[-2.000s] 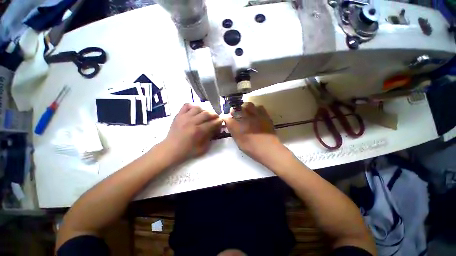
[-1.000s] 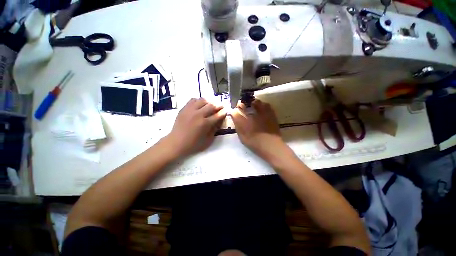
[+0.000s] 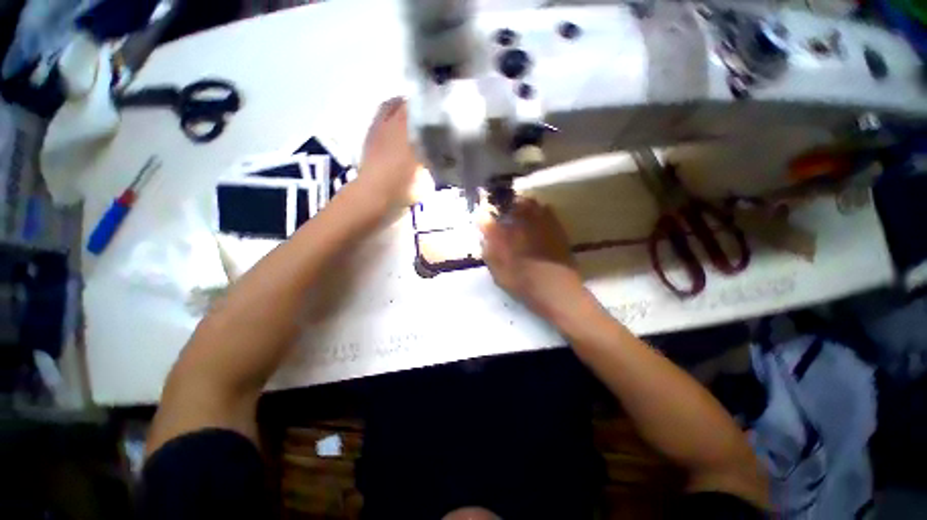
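The white sewing machine (image 3: 600, 76) stands over the table, its needle area brightly lit. My left hand (image 3: 391, 152) is raised behind and left of the machine head, partly hidden by it and blurred; I cannot tell whether it holds anything. My right hand (image 3: 523, 244) lies by the presser foot, fingertips down near a small white piece (image 3: 444, 211) under the needle; its grip cannot be made out. The pale needle plate (image 3: 452, 244) with a dark outline shows between my hands. Dark patch pieces with white edges (image 3: 254, 210) lie in a loose pile at left.
Red-handled scissors (image 3: 699, 249) lie right of the needle. Black-handled scissors (image 3: 206, 110), a blue-handled tool (image 3: 110, 225) and white strips (image 3: 183, 259) lie at left. Grey-white cloth (image 3: 818, 406) hangs below right. A tan card (image 3: 788, 236) lies at far right.
My left hand has moved away from the needle, up and back beside the machine head, uncovering the needle plate. My right hand stays by the presser foot. The camera view has shifted slightly.
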